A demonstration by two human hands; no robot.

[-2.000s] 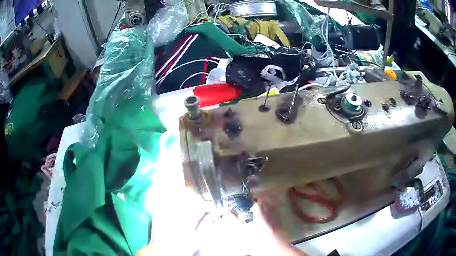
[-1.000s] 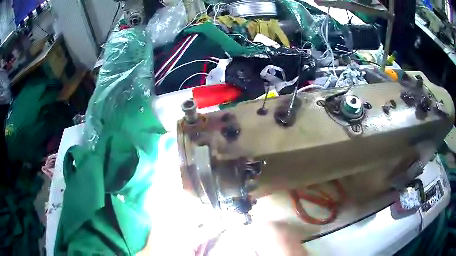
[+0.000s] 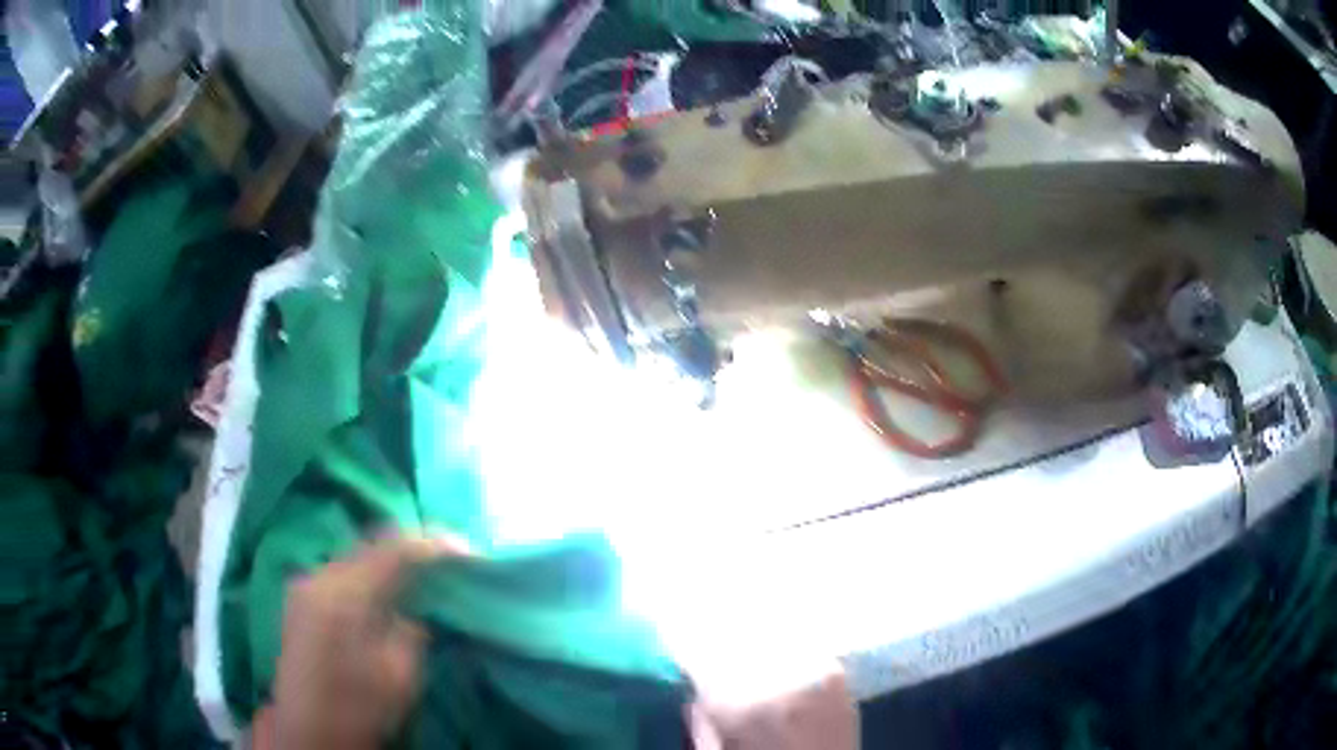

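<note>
A green garment piece (image 3: pixel 543 623) lies across the front left of the white sewing table, blurred and partly washed out by the lamp. My left hand (image 3: pixel 345 637) grips its left part, fingers closed on the cloth. My right hand (image 3: pixel 777 703) is at the bottom edge, cut off and overexposed, at the cloth's right end; its fingers do not show clearly. The beige sewing machine (image 3: pixel 909 235) stands behind the hands. Its needle area (image 3: pixel 697 374) is mostly lost in glare, with no cloth visible there.
Scissors with orange-red loop handles (image 3: pixel 931 396) lie under the machine arm. More green cloth (image 3: pixel 315 396) lies left of the machine, with a clear plastic bag (image 3: pixel 411 103) behind it. A dark reddish tray (image 3: pixel 1195 418) sits at the table's right. Green piles stand at far left.
The view has tilted downward, so the machine sits higher in the picture. My hands have come away from the needle area toward the front edge, and green cloth now stretches between them.
</note>
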